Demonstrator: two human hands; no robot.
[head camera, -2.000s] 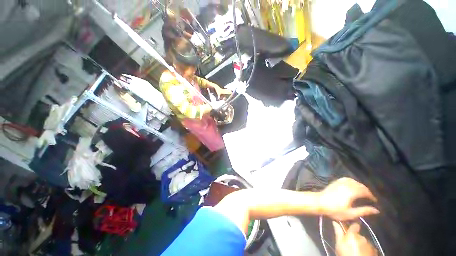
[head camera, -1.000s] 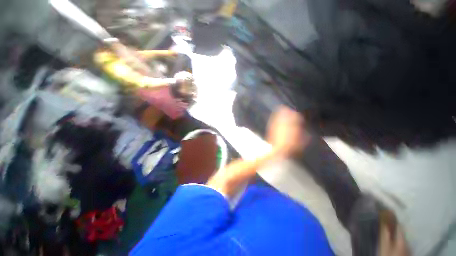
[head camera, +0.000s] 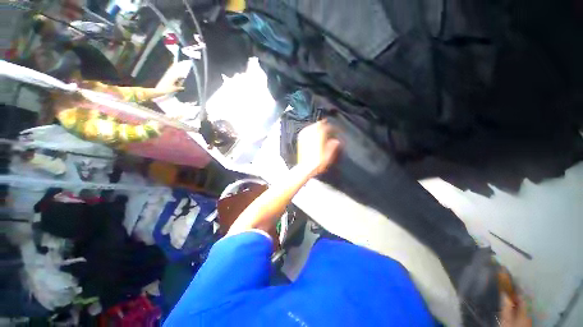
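Observation:
A long black to dark grey garment piece (head camera: 409, 198) lies stretched diagonally along the table's near edge. My left hand (head camera: 318, 148) is at its upper left end, fingers curled on the cloth. My right hand (head camera: 513, 313) is at the bottom right, small, blurred and partly cut off by the edge. It is at the brown-orange handle of what looks like a dark iron (head camera: 478, 284), which rests at the lower end of the piece. The iron's outline blends into the cloth, and its underside is hidden.
A large dark garment pile (head camera: 473, 96) lies behind the piece. The white table (head camera: 537, 223) has a thin dark strip. A person in a yellow-patterned top (head camera: 105, 124) is at the left, beside overexposed white material (head camera: 246, 105). A brown-topped bin (head camera: 236, 207) and blue crate (head camera: 167, 227) are lower left.
Two seconds ago my hands were close together over the dark cloth; now they are far apart along the piece. The view has swung right and was blurred a second ago.

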